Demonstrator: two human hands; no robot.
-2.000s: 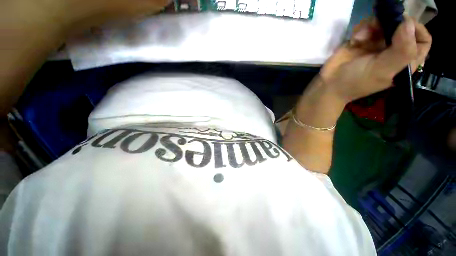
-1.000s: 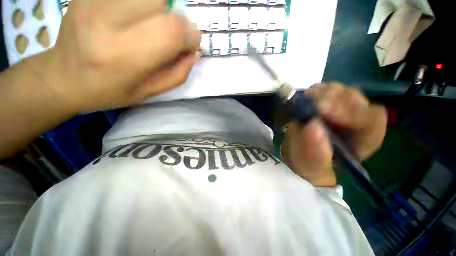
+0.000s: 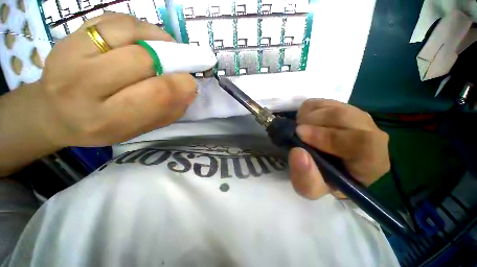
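Observation:
My right hand (image 3: 342, 148) holds the black handle of a soldering iron (image 3: 334, 172). Its metal tip (image 3: 228, 86) points up and left to the lower edge of a green-edged PCB panel (image 3: 251, 39), close to my left fingertips. My left hand (image 3: 123, 86) lies over the panel's left part, fingers bent and together. One finger wears a white finger cot (image 3: 180, 57) with a green band; another has a yellow ring. A thin line crosses at the far left; I cannot clearly see solder wire at the fingertips. My left hand hides part of the panels.
A second PCB panel (image 3: 68, 11) lies at the upper left. Both panels rest on a white sheet (image 3: 340, 62) with tan round spots at left. A cream folded piece (image 3: 447, 44) lies on the dark green bench (image 3: 389, 78), near a small silver cylinder (image 3: 464, 94).
The soldering iron has come from the far right to the panel's lower edge, its tip now beside my left fingertips. My left hand has come down into view and now appears sharper.

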